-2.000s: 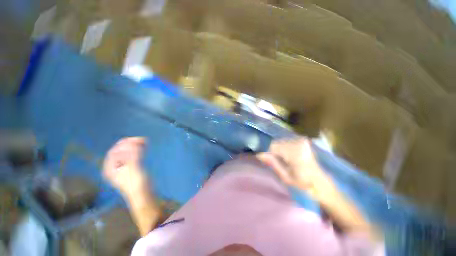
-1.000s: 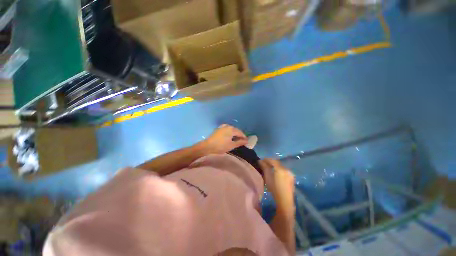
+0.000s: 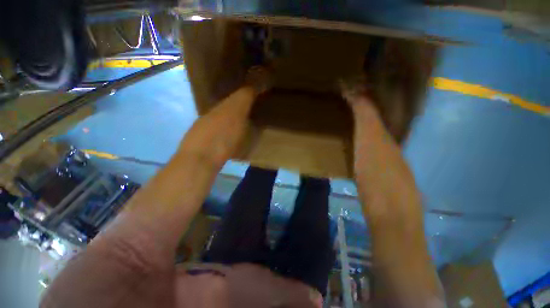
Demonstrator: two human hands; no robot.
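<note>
A large open brown carton [image 3: 298,150] stands on the floor right in front of me, its near flap toward my legs. My left hand [image 3: 258,78] reaches inside it at the left, dim and blurred. My right hand [image 3: 353,91] reaches inside at the right, also blurred. Small dark items [image 3: 254,37] show in the carton's far left part. The carton's inside is dark, and I cannot tell whether either hand holds anything.
A dark round object [image 3: 45,48] is at the upper left, beside a metal rail [image 3: 90,96]. Yellow lines [image 3: 482,93] cross the blue floor. A metal frame [image 3: 342,252] is behind my legs. Another brown carton [image 3: 473,286] is at the lower right.
The view has moved to the open carton, which is now close and large. Both hands have gone from near my waist, by a dark thing, down into the carton.
</note>
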